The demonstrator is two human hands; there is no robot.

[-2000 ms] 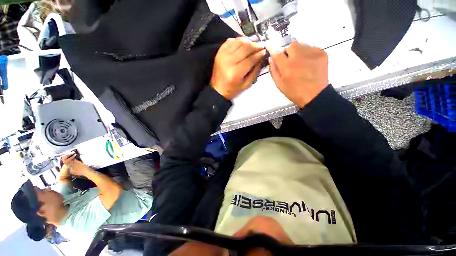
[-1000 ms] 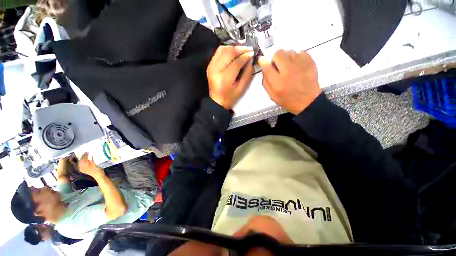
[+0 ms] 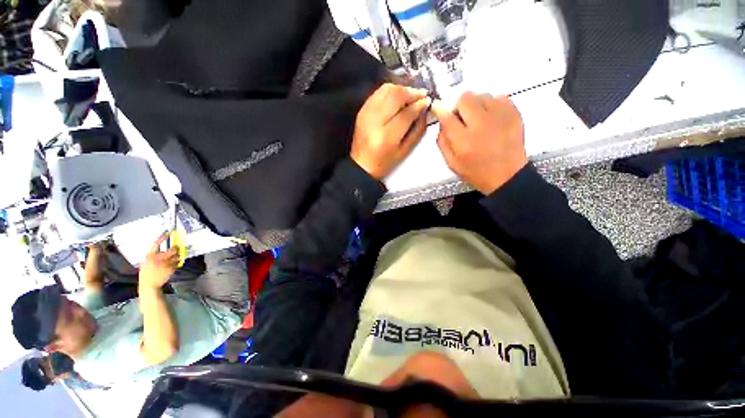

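The black garment body [image 3: 245,122] lies spread on the white table left of the needle area, with rough grey seam lines on it. My left hand [image 3: 390,131] pinches the garment's dark edge at its right side. My right hand [image 3: 482,139] is close beside it, fingers curled and fingertips at the same small dark edge, just in front of the presser foot [image 3: 429,77]. The sewing machine [image 3: 408,20] is cut off by the top edge. The fingers hide most of the pinched edge. A dark curved cut panel [image 3: 613,57] lies right of the needle.
The white table's worn front edge [image 3: 653,147] runs below my hands. Scissor handles [image 3: 678,41] show at the upper right. A blue crate [image 3: 709,192] stands on the floor at right, above dark cloth [image 3: 694,277]. A seated person [image 3: 147,326] holds yellow-handled scissors [image 3: 177,245] at left.
The view has shifted slightly. Both my hands stay together at the needle area on the edge. The person at left has picked up the yellow-handled scissors.
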